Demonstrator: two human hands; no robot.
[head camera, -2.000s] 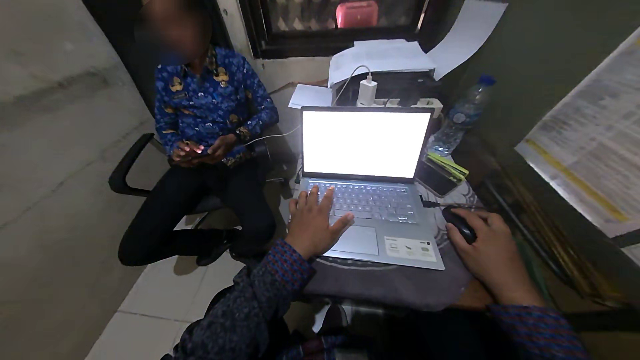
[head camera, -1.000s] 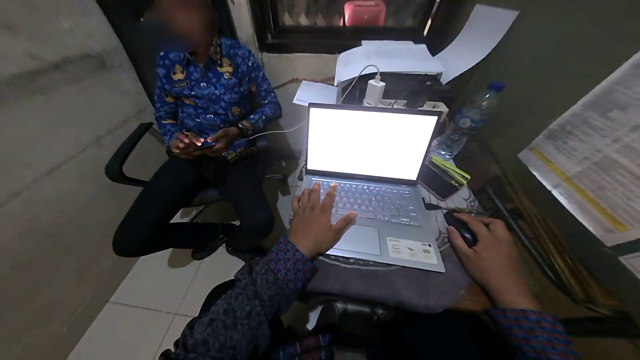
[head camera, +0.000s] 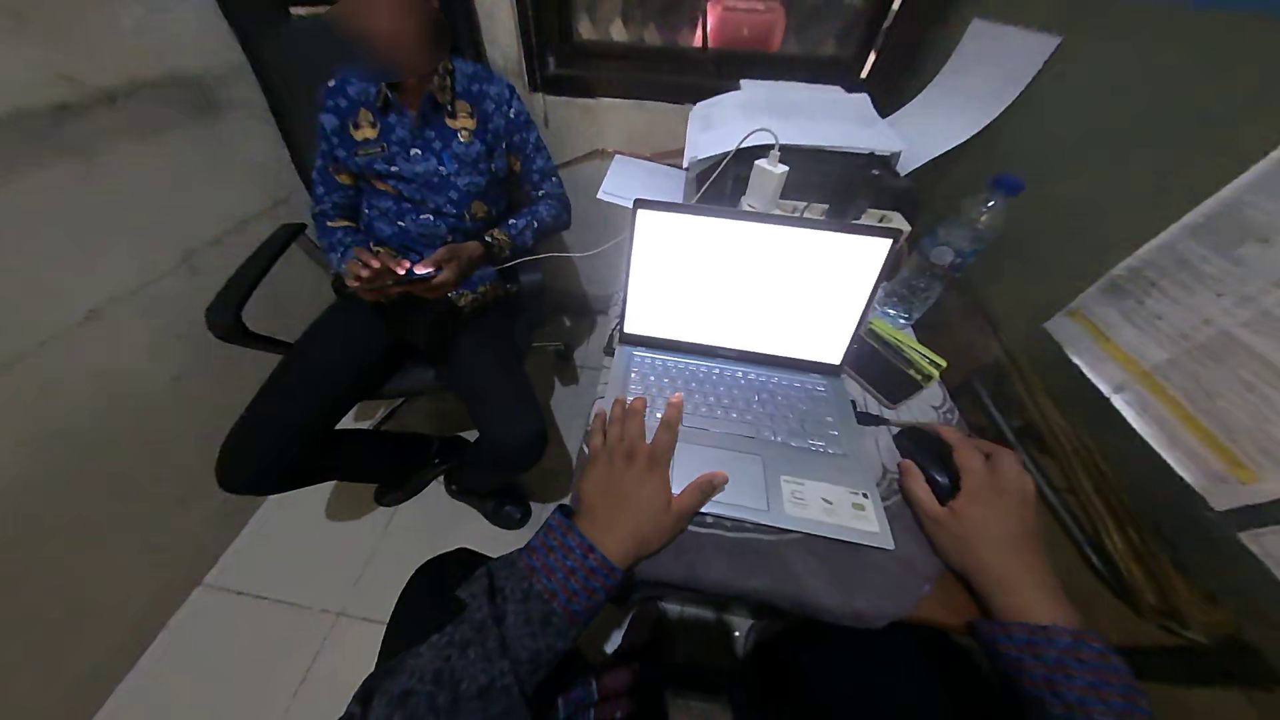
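A silver laptop (head camera: 735, 440) stands open on a small cloth-covered table, its screen (head camera: 755, 285) glowing blank white. My left hand (head camera: 640, 480) rests with spread fingers on the left of the palm rest, its fingertips at the lower left keys and its thumb over the touchpad (head camera: 720, 475). To the right of the laptop, my right hand (head camera: 975, 500) is closed around a black computer mouse (head camera: 928, 463). A cable runs into the laptop's right side near the mouse.
A plastic water bottle (head camera: 945, 255) and a smartphone (head camera: 885, 370) with a yellow-green item lie right of the screen. Behind stand a white charger (head camera: 766, 183) and papers (head camera: 790, 120) on a dark device. At the left a seated person (head camera: 430, 200) holds a phone.
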